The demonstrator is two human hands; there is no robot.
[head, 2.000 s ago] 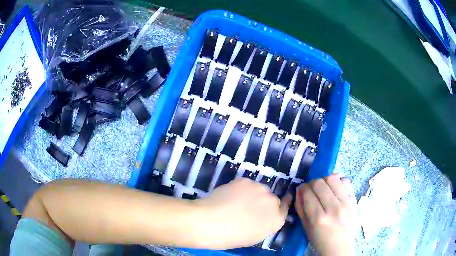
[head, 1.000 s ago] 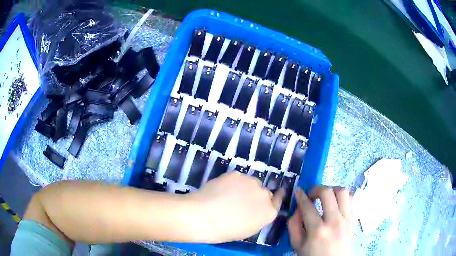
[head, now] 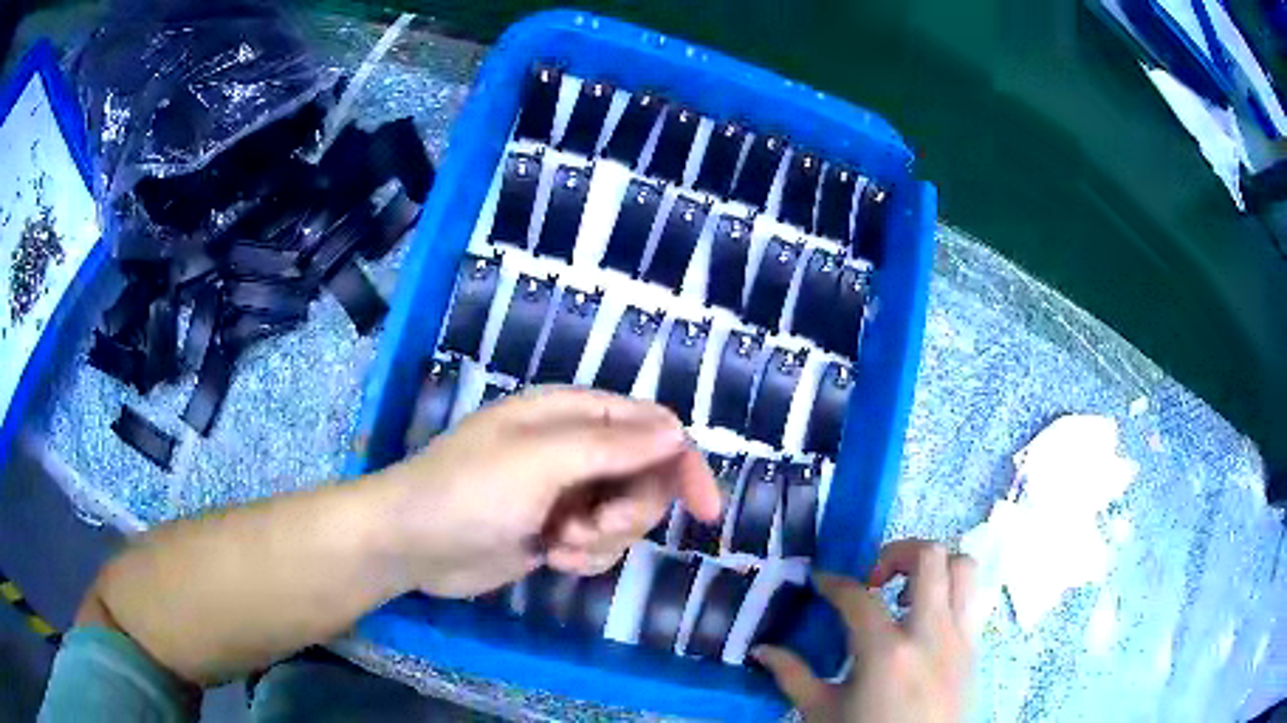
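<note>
The blue tray (head: 899, 410) holds rows of black curved parts (head: 680, 370), each with a bright dot at its upper end, with white strips between rows. My left hand (head: 572, 487) is over the lower middle of the tray, fingers curled and one finger pointing right; whether small pieces are in it cannot be told. My right hand (head: 882, 636) is at the tray's lower right corner, its thumb and fingers around a black curved part (head: 802, 626) at the end of the bottom row. My left hand and forearm hide part of the lower rows.
A loose heap of black parts (head: 268, 276) lies left of the tray, below a clear bag (head: 212, 85). A white-bottomed tray with blue edges (head: 64, 156) holds tiny dark pieces at the far left. A torn white sheet (head: 1056, 516) lies right. A green surface (head: 988, 127) runs behind.
My left hand has drawn back left and up from the tray's right side, uncovering bottom-row parts. My right hand has moved lower, onto the corner part. The view has shifted slightly.
</note>
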